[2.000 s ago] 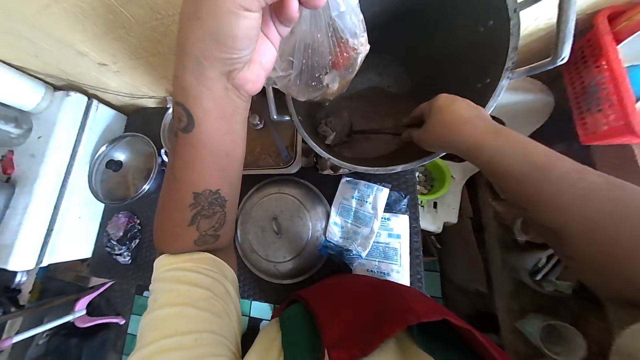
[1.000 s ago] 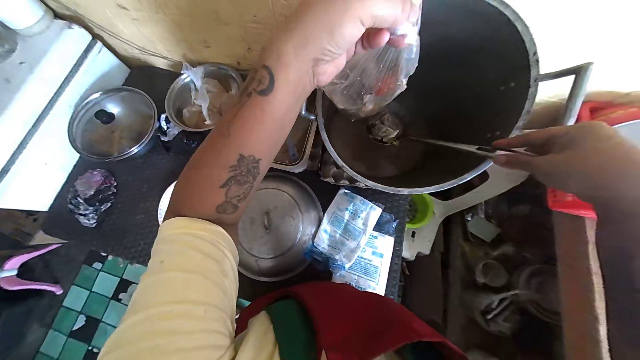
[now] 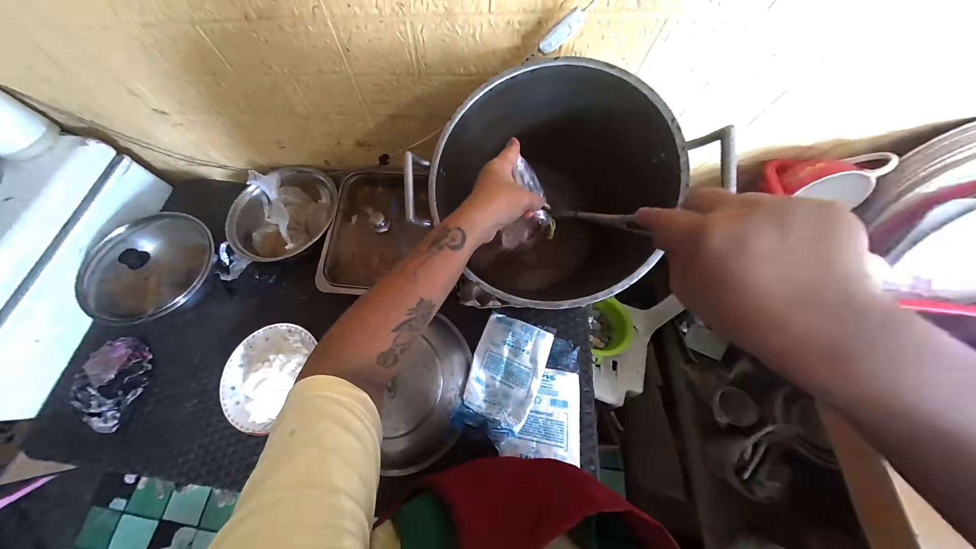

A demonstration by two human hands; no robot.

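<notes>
My left hand reaches inside a large metal stockpot and grips a clear plastic bag. The bag is partly hidden behind the fingers. From the right, my right hand holds the handle of a metal ladle or spoon; its far end is inside the pot, close to the bag. Brownish contents cover the pot's bottom. Left of the pot lie a rectangular steel tray with a lid and a metal bowl with a knotted plastic bag.
A round metal lid and printed plastic packets lie in front of the pot. A glass-lidded pan, a plate of white food and a crumpled bag are at left. A green bowl stands right, below the pot.
My left hand has gone from above the pot down into it with the bag. My right hand still holds the utensil. The view has shifted, showing more of the wall and the counter's left side.
</notes>
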